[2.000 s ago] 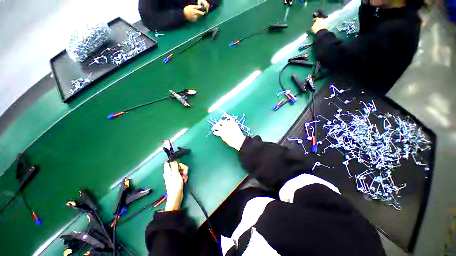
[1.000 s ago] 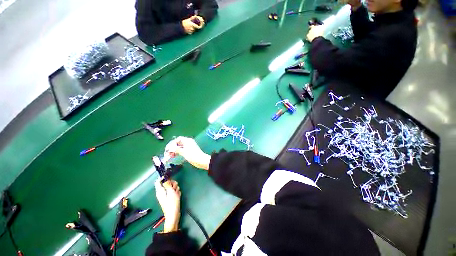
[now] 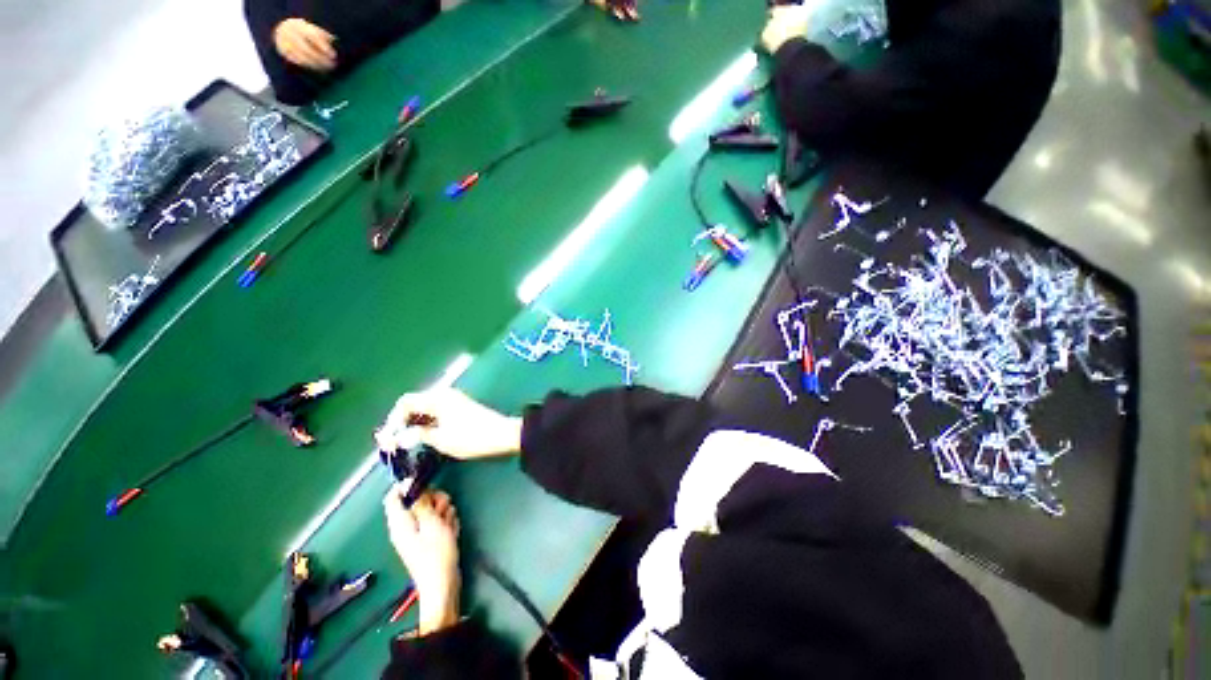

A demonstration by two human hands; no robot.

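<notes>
My left hand (image 3: 428, 538) holds a black clamp (image 3: 414, 468) upright near the inner edge of the green bench. Its black cable runs down past my wrist, with a red part near my lap. My right hand (image 3: 445, 425) is on the top of the same clamp, fingers closed over its mouth. Whether a wire spring is between those fingers is too small to tell. A small pile of silver springs (image 3: 578, 341) lies on the bench beyond my right forearm.
A black tray (image 3: 1102, 558) with a wide spring heap is at right. Clamps with leads (image 3: 319, 604) lie at lower left, others (image 3: 286, 412) on the darker green surface. A far tray (image 3: 80, 286) holds springs. Two people sit across and at upper right.
My right hand has moved from the spring pile leftward to the clamp in my left hand. Clamps on the darker green surface have shifted left and down. Another clamp now shows near the far edge.
</notes>
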